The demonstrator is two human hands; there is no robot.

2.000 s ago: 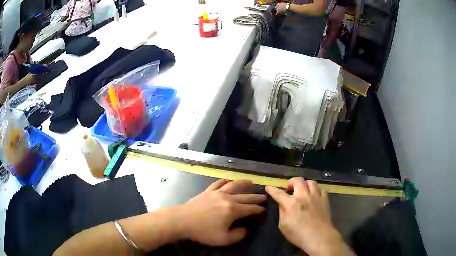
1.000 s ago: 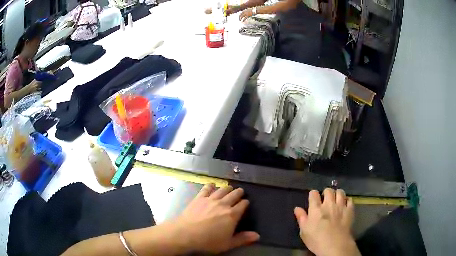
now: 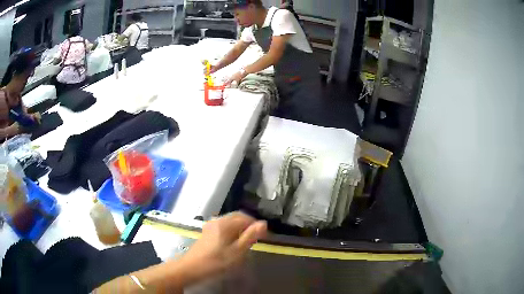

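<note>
My left hand (image 3: 230,238) is blurred, with its fingers curled, over the left-middle part of the long bar (image 3: 368,246). I cannot tell whether it grips the bar or is closed on nothing. My right hand is not in view. A yellow strip (image 3: 339,253) runs along the bar's near side. Green brackets sit at its left end (image 3: 134,225) and right end (image 3: 434,251). The surface below the bar is dark and blurred; I cannot make out the black panel there. Waiting black panels (image 3: 80,264) lie at the lower left.
A clear squeeze bottle (image 3: 104,221) stands left of the bar. A bagged red pot (image 3: 135,178) sits in a blue tray (image 3: 168,181). Pale layered panels (image 3: 310,149) hang beyond the bar. A pale wall (image 3: 471,143) is at the right. An aproned person (image 3: 281,51) stands across the table.
The view has tilted up. My left hand has lifted from the black panel and curled at the bar. My right hand has left the picture.
</note>
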